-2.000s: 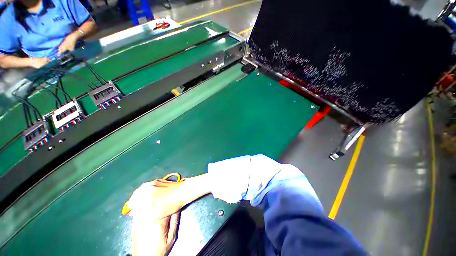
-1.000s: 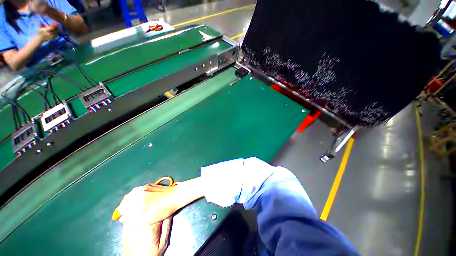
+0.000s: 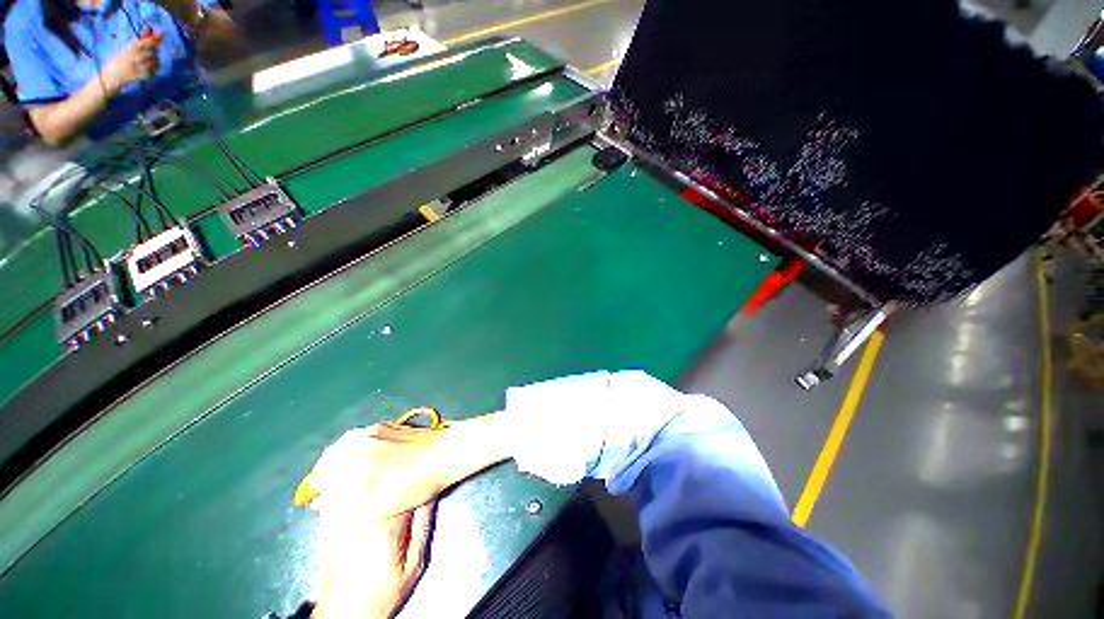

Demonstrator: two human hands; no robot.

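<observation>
My right hand [image 3: 381, 469], overexposed, reaches in from the right over the green bench edge with its fingers bent down. An orange-yellow finger cot [image 3: 305, 493] shows on one fingertip. My left hand [image 3: 363, 562] is below and against it, partly covered and cut off by the bottom edge. What the hands hold is hidden. An orange loop handle [image 3: 420, 418], seemingly of scissors, shows just behind my right hand. A ribbed black cable bundle [image 3: 551, 566] lies at my lap.
Three wired units [image 3: 164, 260] stand on the raised line at left. A person [image 3: 103, 79] sits beyond it. A cable rack [image 3: 835, 145] hangs at the bench's far right, with a red object [image 3: 772, 287] beneath. A small round part [image 3: 534, 507] lies near the bench edge.
My hands stay together at nearly the same spot. The camera view shifts slightly left, then back. The person across has raised a hand, with something orange-red in it.
</observation>
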